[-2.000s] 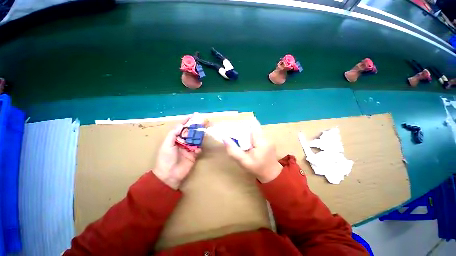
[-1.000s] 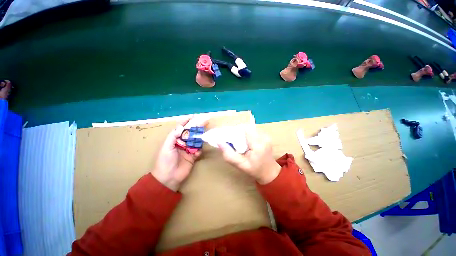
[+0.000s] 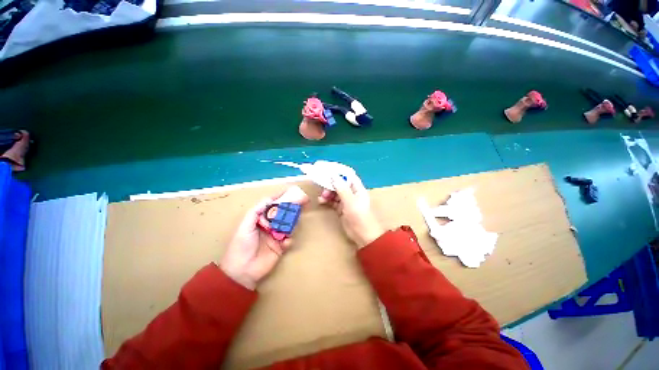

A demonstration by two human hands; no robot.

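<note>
My left hand holds a figure part over the cardboard, left of the middle. Its dark blue blocky piece with grid-like lines faces up, and a red attached piece shows below it. My right hand holds a white glue bottle just to the right and a little higher. The bottle's long thin nozzle points left, past and above the part, not touching it. My fingers hide some of the part and of the bottle.
Cardboard lies under my hands. A crumpled white tissue lies right, near a small black part. Tan-and-red parts and black-and-white parts lie on the dark green conveyor. Pale stacked sheets and a blue crate stand left.
My right hand has moved the bottle up and its nozzle away from the blue piece. The left hand still holds the part. The nearer conveyor parts have moved right, and a tan part shows more at far left.
</note>
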